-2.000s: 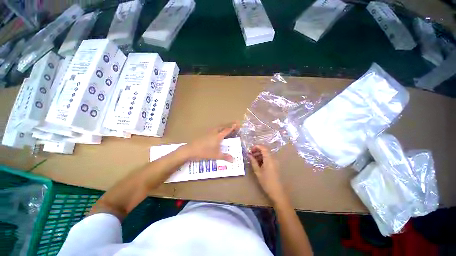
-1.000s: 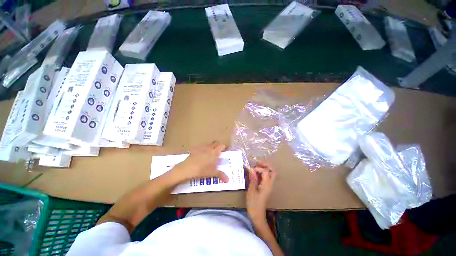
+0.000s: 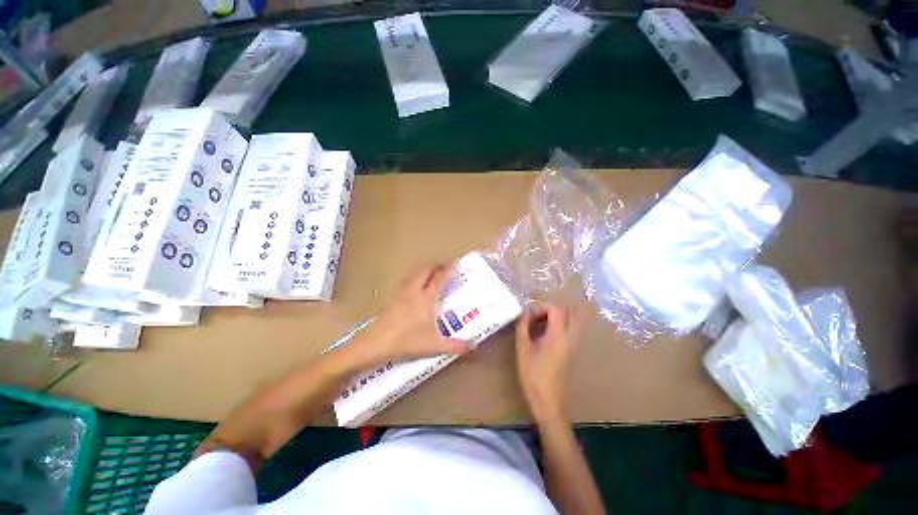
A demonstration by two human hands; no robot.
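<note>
A white product box (image 3: 473, 292) lies tilted on the brown bench (image 3: 433, 211) in front of me, its right end turned up and away. My left hand (image 3: 415, 314) grips it across the middle, covering part of the print. My right hand (image 3: 542, 332) is at the box's right end, fingers curled at the edge of a clear poly bag (image 3: 564, 226). The bag lies crinkled beyond the box end, and its exact edge is hard to see. The stack of empty poly bags (image 3: 695, 236) lies to the right.
Unbagged boxes (image 3: 166, 206) lean in a pile at left. Spare bag bundles (image 3: 780, 362) lie at far right. Bagged boxes (image 3: 413, 65) lie on the green conveyor belt (image 3: 332, 126). A green crate (image 3: 141, 468) is at lower left, a red object (image 3: 795, 478) below the bench.
The box has turned from lying level to slanting, its right end now higher. The clear bag has shifted and opened out upward. The belt's boxes have moved left.
</note>
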